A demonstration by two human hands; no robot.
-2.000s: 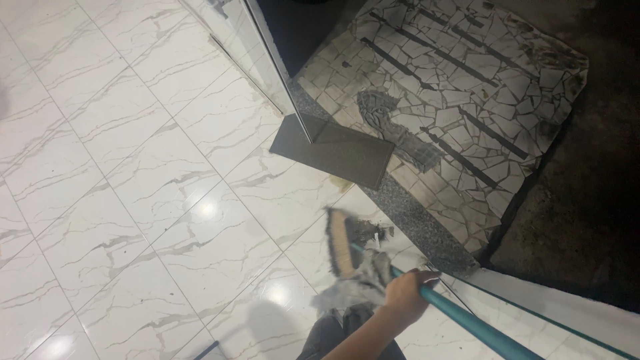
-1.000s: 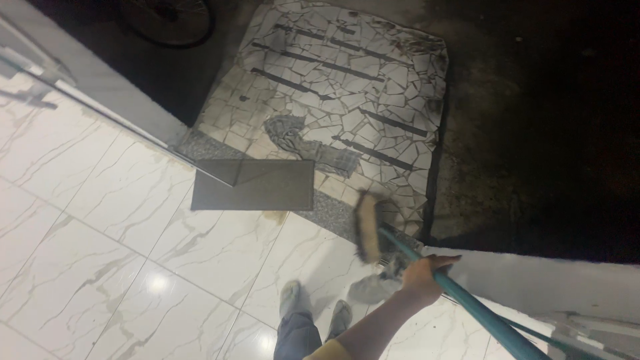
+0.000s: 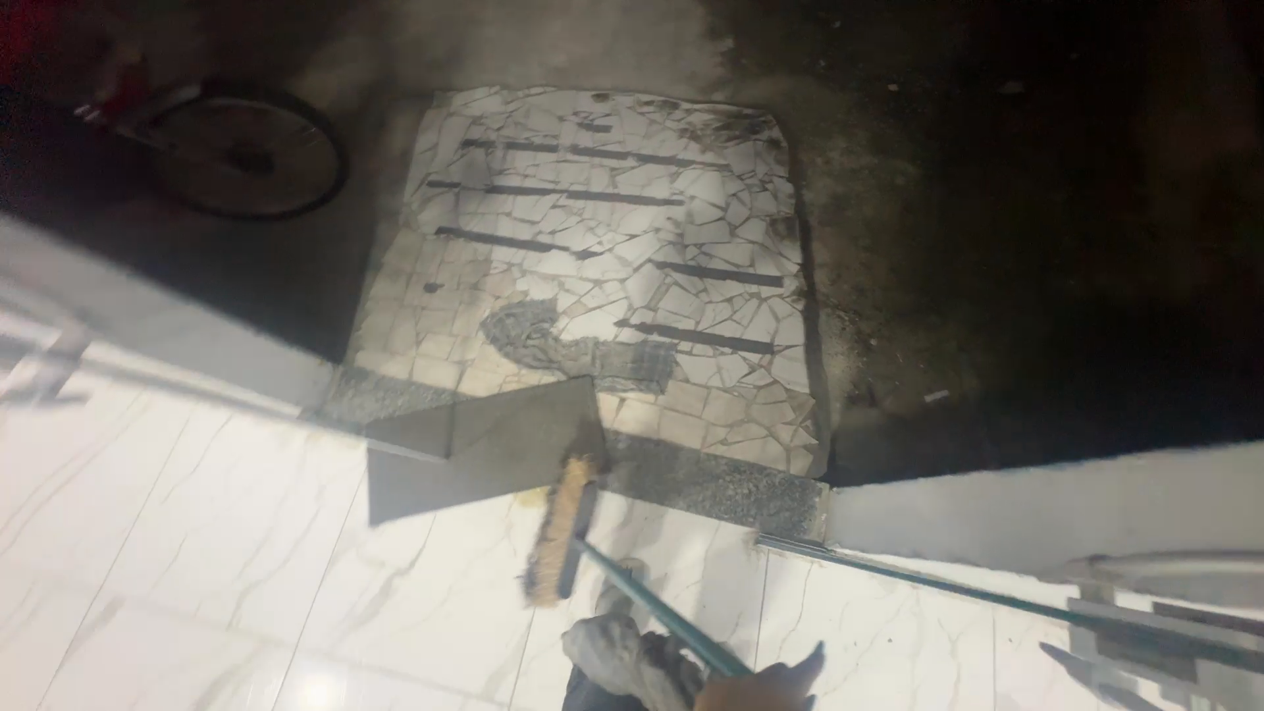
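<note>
A push broom with a wooden head point(image 3: 565, 533) and a green handle point(image 3: 662, 617) lies across the lower middle of the view. One bare hand point(image 3: 760, 686) is closed around the handle at the bottom edge; by the way the forearm enters in the earlier frames, it looks like my right hand. The broom head stands on edge at the right side of a grey doormat point(image 3: 474, 454), over the white tiles. A gray cloth point(image 3: 642, 667) hangs or is bunched beside the hand, blurred. My left hand is not seen apart from it.
A granite threshold strip point(image 3: 711, 479) separates the marble-patterned floor point(image 3: 247, 553) from a broken-tile ramp point(image 3: 612, 217). A crumpled gray rag point(image 3: 592, 355) lies on the ramp. A bicycle wheel point(image 3: 247, 148) stands outside at left. Glass door edges point(image 3: 938, 583) flank the opening.
The broom head has moved from the threshold's right part to beside the doormat, whose angle has changed. The hand has kept its grip on the handle. The view has turned toward the outside.
</note>
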